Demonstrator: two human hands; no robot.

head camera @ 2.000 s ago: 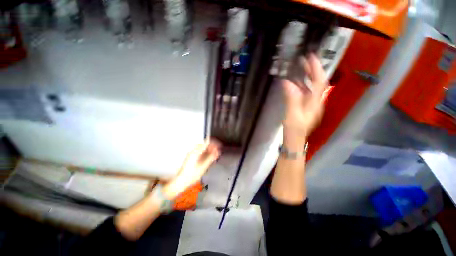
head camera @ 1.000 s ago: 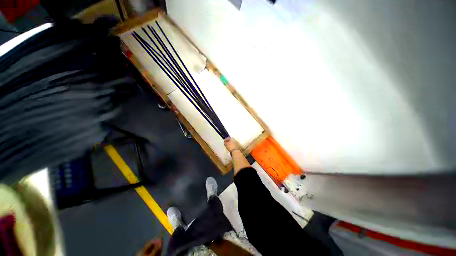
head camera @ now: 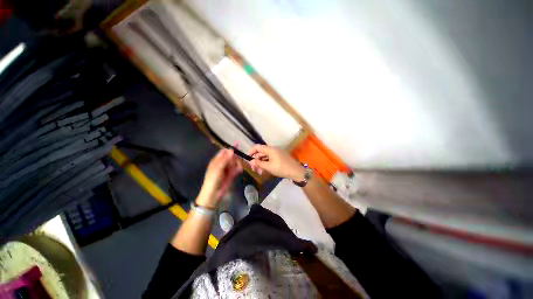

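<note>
A thin black strap (head camera: 241,154) runs from the tray to my right hand (head camera: 272,160), which pinches its near end. My left hand (head camera: 221,174) is beside it, its blurred fingertips at the strap; whether they grip it is unclear. More black straps (head camera: 219,96) lie lengthwise in the shallow wooden-rimmed tray (head camera: 274,100) ahead, their near ends close beyond my right hand.
A wide fan of black straps (head camera: 44,140) is at the left. A pink block (head camera: 22,284) sits on a cream disc (head camera: 49,266) at lower left. An orange guard (head camera: 320,157) adjoins the tray. A white machine panel rises at right; a yellow line (head camera: 143,182) crosses the dark floor.
My right hand has moved from the strap bundle's near end to one strap's end, held nearer my body. My left hand has come into view beside it.
</note>
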